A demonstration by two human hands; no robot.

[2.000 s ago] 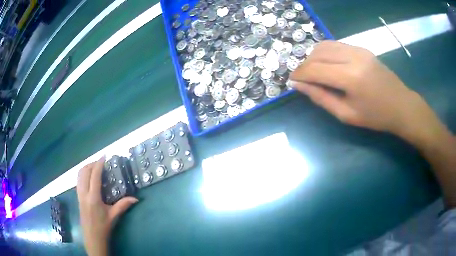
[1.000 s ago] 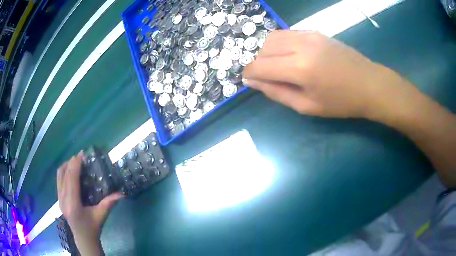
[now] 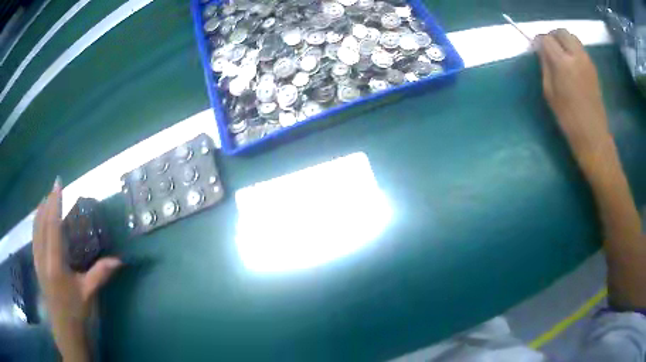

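Note:
A grey fixture plate (image 3: 172, 185) lies on the green belt, with round metal parts in its seats. My left hand (image 3: 62, 272) is at the far left around a darker fixture (image 3: 85, 232), fingers along its left side and thumb at its near edge. Whether that fixture touches the belt is hard to tell. My right hand (image 3: 572, 78) is at the upper right, fingertips pinched at the near end of a thin cotton swab (image 3: 517, 27). The fingers partly hide that end.
A blue tray (image 3: 340, 112) heaped with shiny metal discs (image 3: 287, 93) stands beyond the plate, at top centre. Another dark fixture (image 3: 20, 290) is at the left edge. A clear plastic bag (image 3: 627, 32) is at the upper right. A bright lamp reflection crosses the belt's middle.
My right hand has left the tray's near right corner and moved right to the swab. My left hand and the darker fixture have moved left, away from the grey plate, leaving a gap.

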